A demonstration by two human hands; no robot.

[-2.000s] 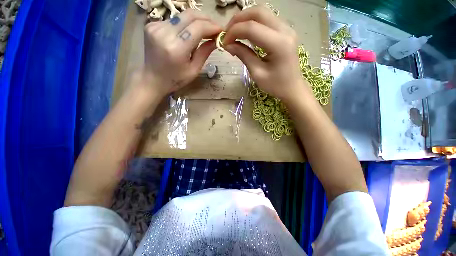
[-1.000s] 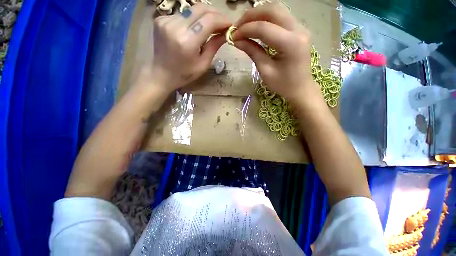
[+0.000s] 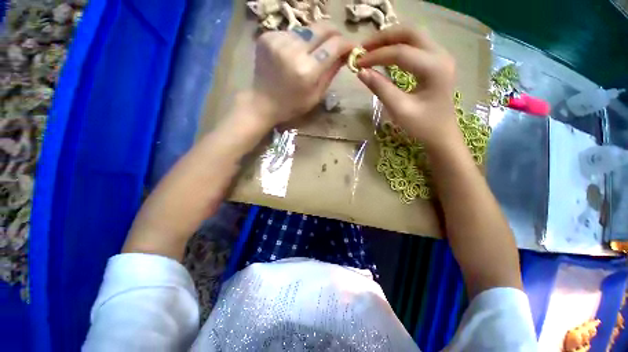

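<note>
A yellow-green ring [image 3: 355,60] is pinched between the fingertips of my two hands, above the cardboard work board [image 3: 310,185]. My right hand [image 3: 413,82] grips its right side. My left hand [image 3: 296,72] meets it from the left; whether those fingers also hold a beige piece is hidden. A pile of yellow-green rings [image 3: 406,165] lies on the board, partly under my right forearm. Beige moulded pieces [image 3: 279,14] lie at the board's top edge, with another beige piece [image 3: 372,12] to their right. A small grey-white dab [image 3: 332,103] sits beside my left hand.
A blue bin wall [image 3: 103,137] stands at left, with heaped beige pieces [image 3: 17,137] beyond. At right are a red-pink item [image 3: 529,104], small green scraps [image 3: 505,77], squeeze bottles [image 3: 593,102] and a stained white sheet [image 3: 575,192]. Orange-yellow parts [image 3: 582,335] lie at lower right.
The view has swung left, so the board and both hands appear farther right and more of the left bin shows. My hands stay together at the ring.
</note>
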